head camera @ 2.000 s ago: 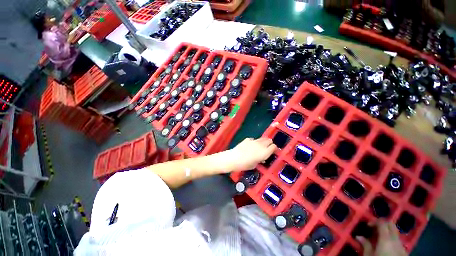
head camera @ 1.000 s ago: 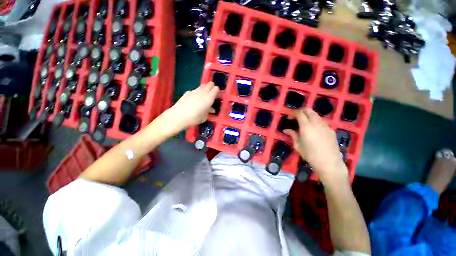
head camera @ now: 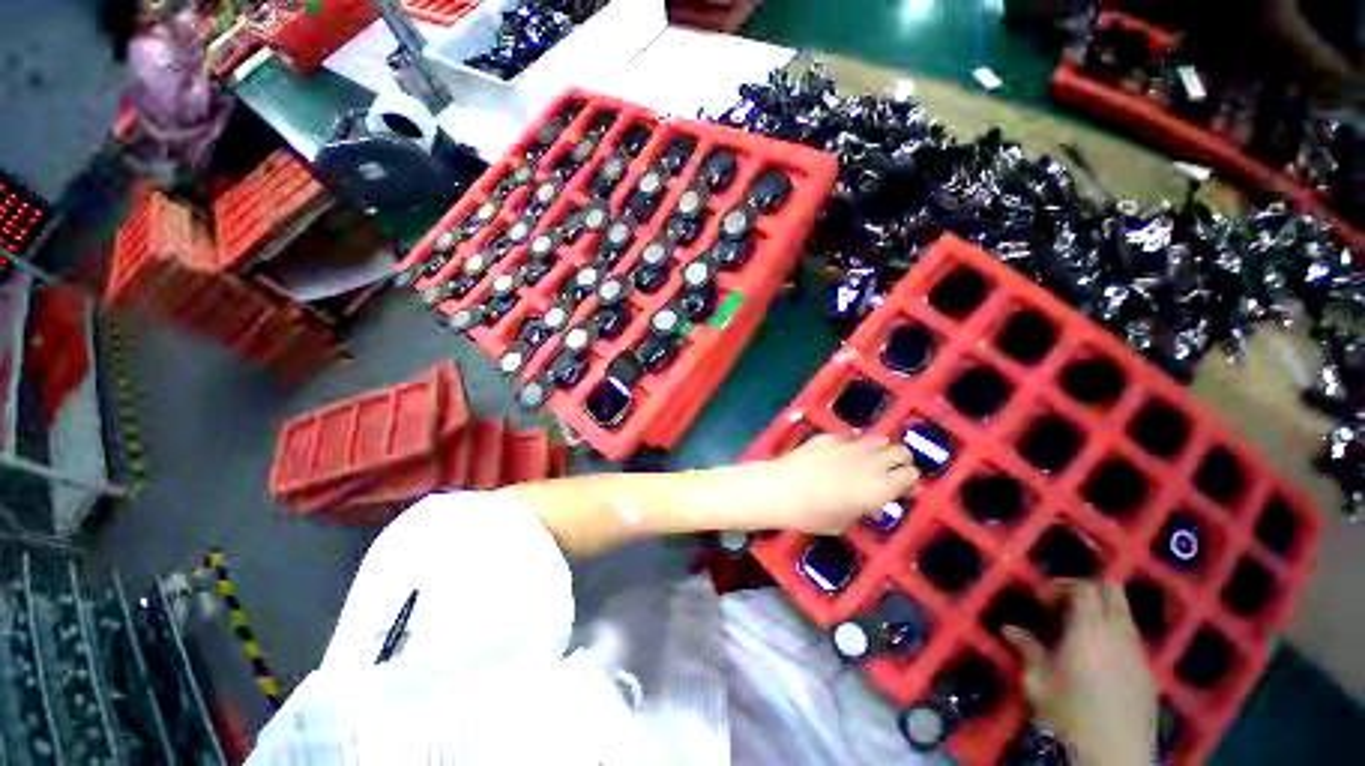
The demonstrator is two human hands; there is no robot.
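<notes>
A red-orange pocket tray (head camera: 1183, 412) lies tilted in front of me, with glossy black units seated in its pockets. One unit (head camera: 1183, 543) shows a bright ring, and another (head camera: 927, 446) shows a blue-white shine. Units with grey discs (head camera: 850, 639) stick out along the near edge. My left hand (head camera: 841, 482) lies over the tray's left part, fingertips at the second column of pockets. My right hand (head camera: 1093, 659) is at the near side, fingers bent over a pocket. The fingers hide whether either hand grips a unit.
A filled tray stack (head camera: 789, 217) with rows of grey discs is at the left. A heap of loose black parts (head camera: 1033, 210) lies beyond my tray. A white box (head camera: 576, 53) is far left, a shallow bin (head camera: 1115, 112) far right. Red trays (head camera: 359, 442) are lower left; a person (head camera: 172, 90) is upper left.
The view has swung, bringing the heap and the far side back in. My left hand has moved inward from the tray's left edge. My right hand stays near the same pocket.
</notes>
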